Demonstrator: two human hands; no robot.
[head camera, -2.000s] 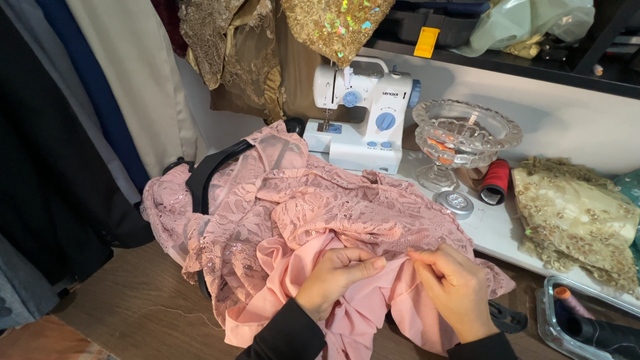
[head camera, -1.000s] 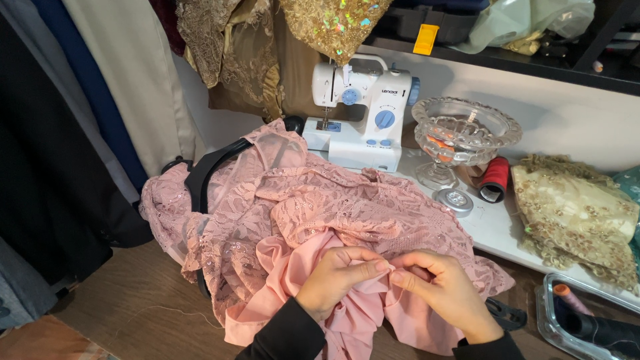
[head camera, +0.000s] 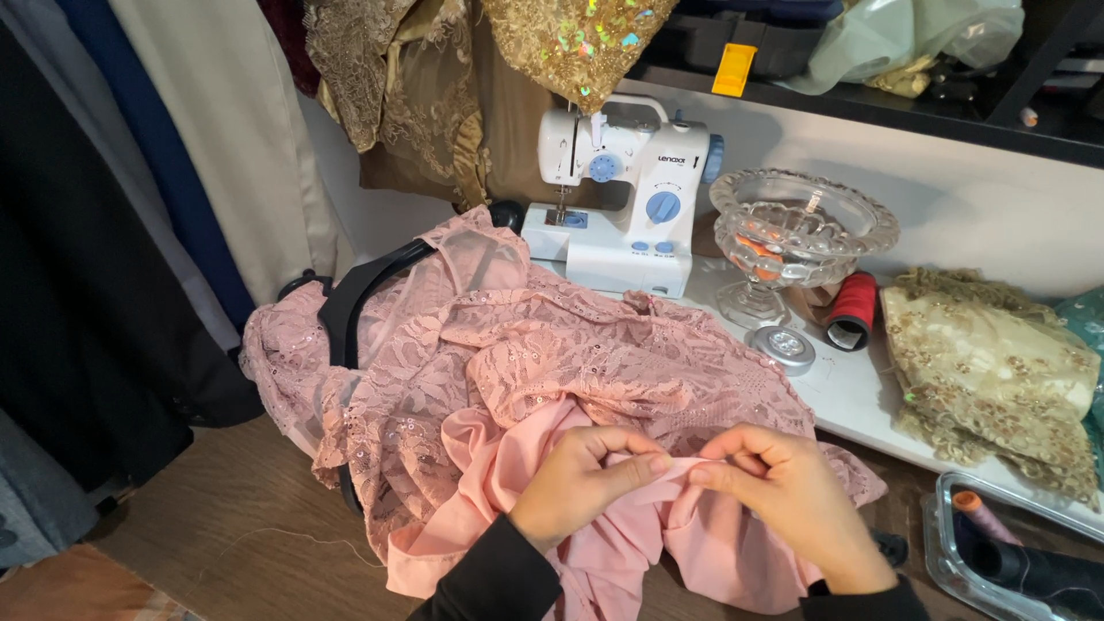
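A pink lace garment with sequins (head camera: 414, 371) lies bunched on the wooden table, a black hanger (head camera: 345, 310) in its shoulder part. My left hand (head camera: 582, 483) pinches an edge of its smooth pink lining (head camera: 630, 517) between thumb and forefinger. Just to the right, my right hand (head camera: 780, 496) pinches the same edge, its thumb and fingers close to the left ones. Whether a needle is between the fingers cannot be seen. Loose thread (head camera: 293, 533) lies on the table to the left of the lining.
Behind the garment stand a white sewing machine (head camera: 630, 190) and a glass pedestal bowl (head camera: 776, 224). A red thread spool (head camera: 852, 310), a round silver push light (head camera: 783, 347) and folded gold lace (head camera: 983, 371) lie at right. A clear box (head camera: 940, 552) holds spools. Clothes (head camera: 216, 129) hang at left.
Two seconds ago my right hand was a little apart from my left; it has since come in beside it, and its thumb and fingers now pinch the lining edge.
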